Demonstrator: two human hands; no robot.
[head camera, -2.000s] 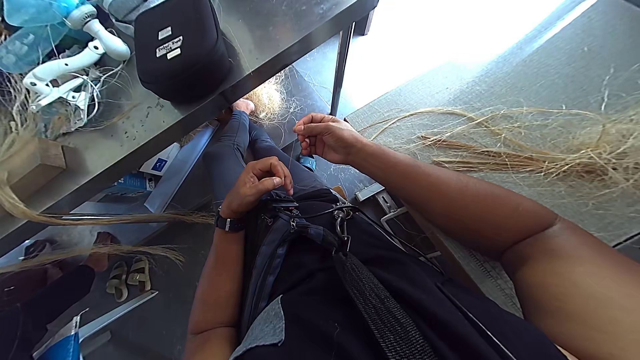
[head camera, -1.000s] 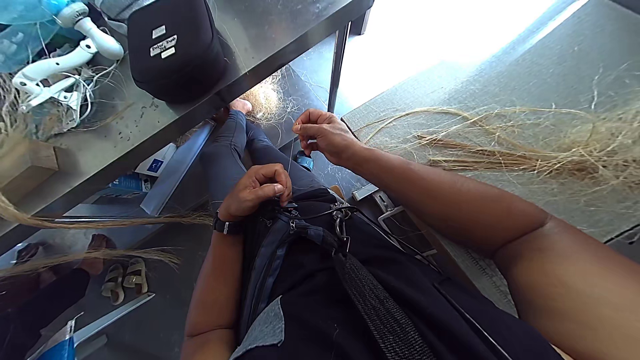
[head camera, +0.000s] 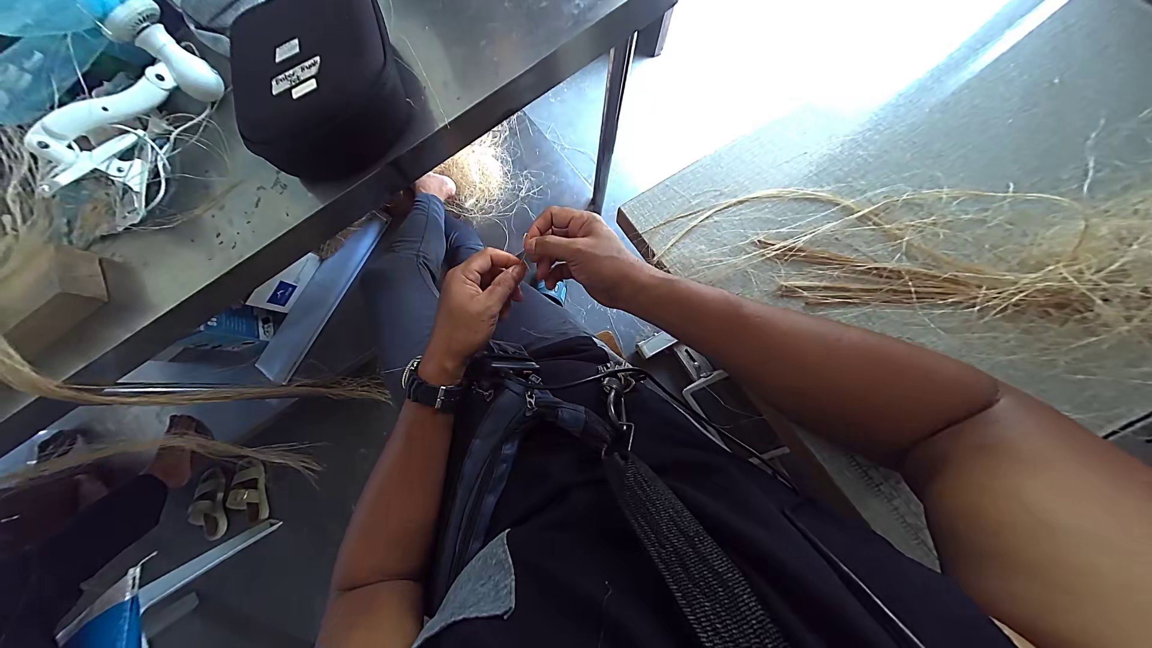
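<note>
Above my lap, my left hand and my right hand meet with their fingertips nearly touching. Thumb and forefinger are pinched on each. A very thin, pale strand seems to run between the fingertips, too fine to make out fully. To the right, a bundle of straw-coloured fibres lies spread on the grey table. Two more tufts of fibre hang over the edge of the left metal table. A loose heap of pale fibres is on the floor beyond my knees.
A black fabric case, a white clamp arm and a wooden block stand on the left metal table. The grey table's corner is near my right wrist. Below left are sandals and another person's leg.
My left hand has risen from near my waist to my right hand's fingertips. The right hand has stayed in about the same place.
</note>
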